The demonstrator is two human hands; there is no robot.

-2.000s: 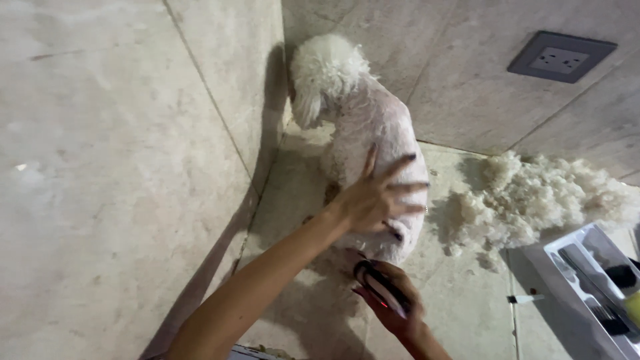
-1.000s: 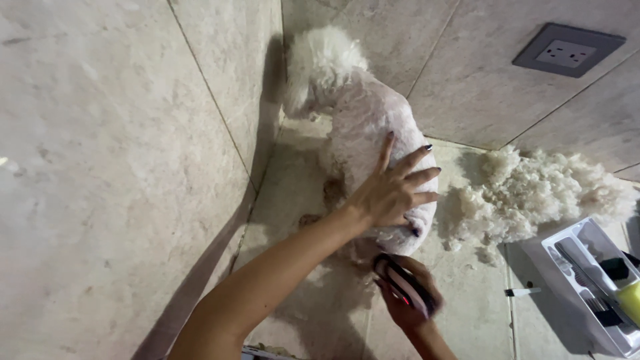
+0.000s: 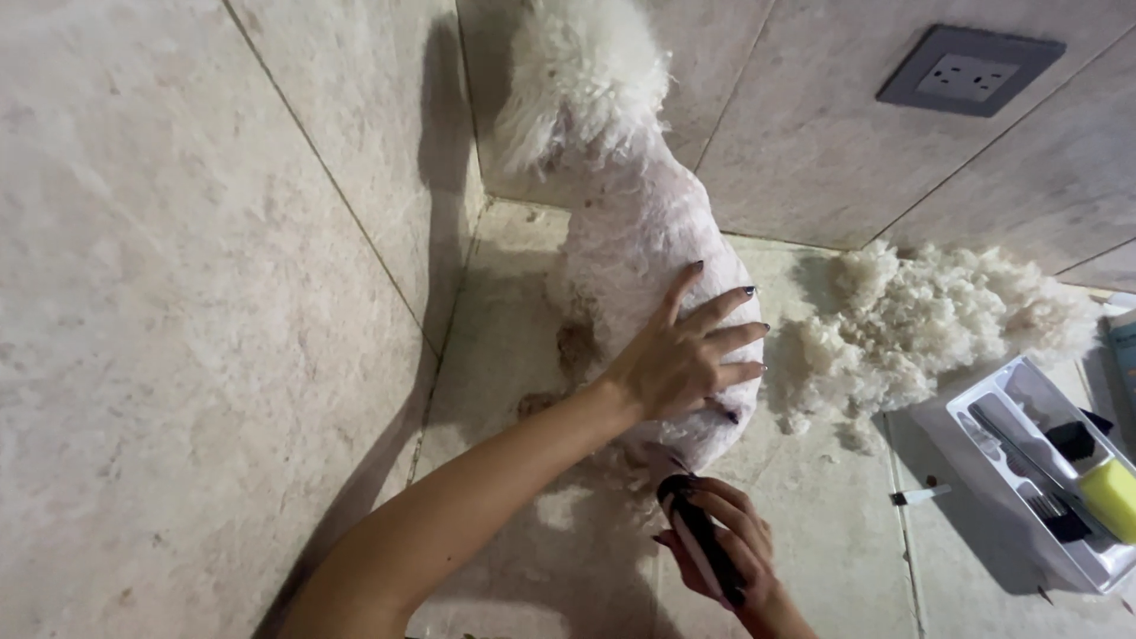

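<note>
A white dog [image 3: 648, 217] with a closely clipped body and long curly hair on its head is in the corner, its head by the wall. My left hand [image 3: 697, 355] lies spread on its lower back, fingers apart, holding nothing. Below it, my right hand [image 3: 732, 541] is wrapped around a dark hair clipper [image 3: 701, 537], whose upper end is at the dog's hindquarters. The clipper's blade is not clearly visible.
A heap of cut white hair [image 3: 932, 319] lies on the tiled floor to the right. Beside it stands a white plastic tray [image 3: 990, 448] with combs and a yellow block [image 3: 1109, 497]. A small brush [image 3: 921, 495] lies left of the tray. A power outlet [image 3: 969, 73] is on the wall.
The clipper in my right hand has moved back against the dog's hindquarters. My left hand stays on the dog's back. The view has come closer.
</note>
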